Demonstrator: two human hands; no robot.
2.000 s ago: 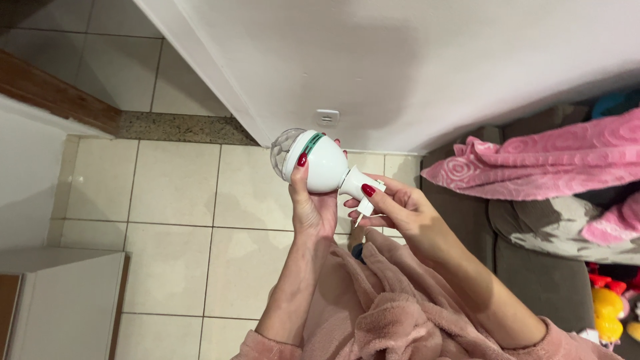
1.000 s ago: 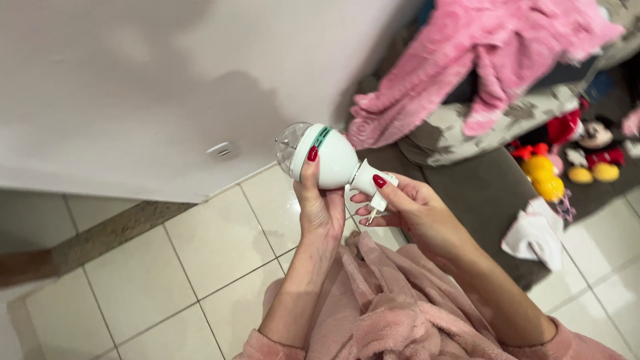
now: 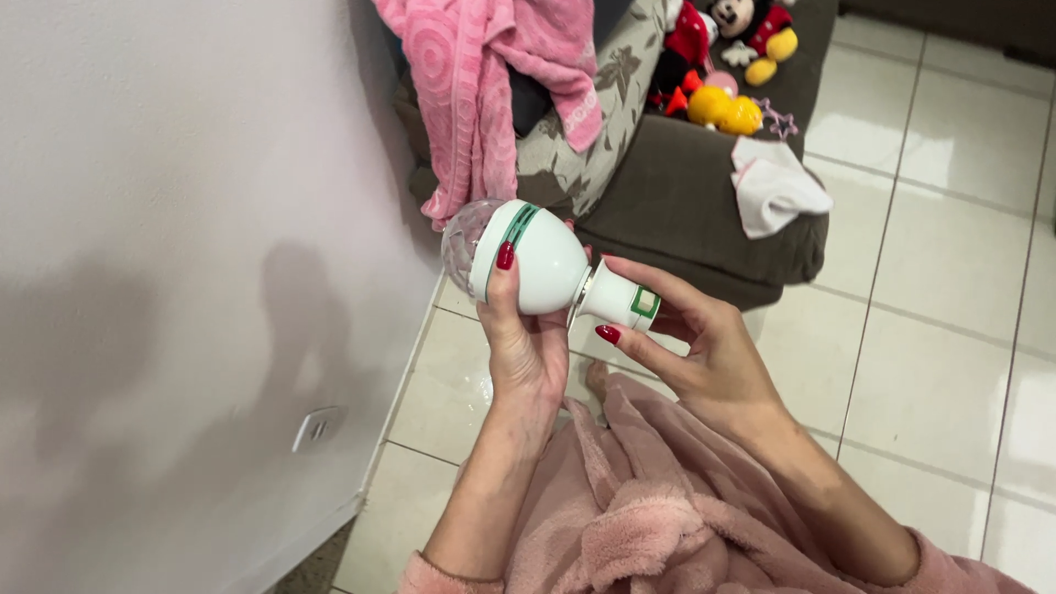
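Note:
A white crystal-domed party light bulb (image 3: 540,262) with a green vented band is held in front of me, its clear faceted dome toward the upper left. My left hand (image 3: 524,338) grips the bulb's rounded body, thumb on the near side and the other fingers mostly hidden behind. A white lamp-socket adapter (image 3: 610,295) with a green-framed switch or label joins the bulb's narrow end; a metallic ring shows between them. My right hand (image 3: 701,338) pinches the adapter between thumb and index finger. The adapter's plug prongs are not visible.
A wall outlet (image 3: 319,429) is on the white wall at the left. Beyond my hands stands a dark sofa (image 3: 693,198) with a pink towel (image 3: 462,91), a patterned cushion (image 3: 610,107), a white cloth (image 3: 775,188) and plush toys (image 3: 755,37). Tiled floor (image 3: 932,346) extends at the right.
The view has swung right toward the sofa. The adapter has turned in my right hand: its white prong end showed earlier, and its green-framed side shows now. Both hands still hold the assembly.

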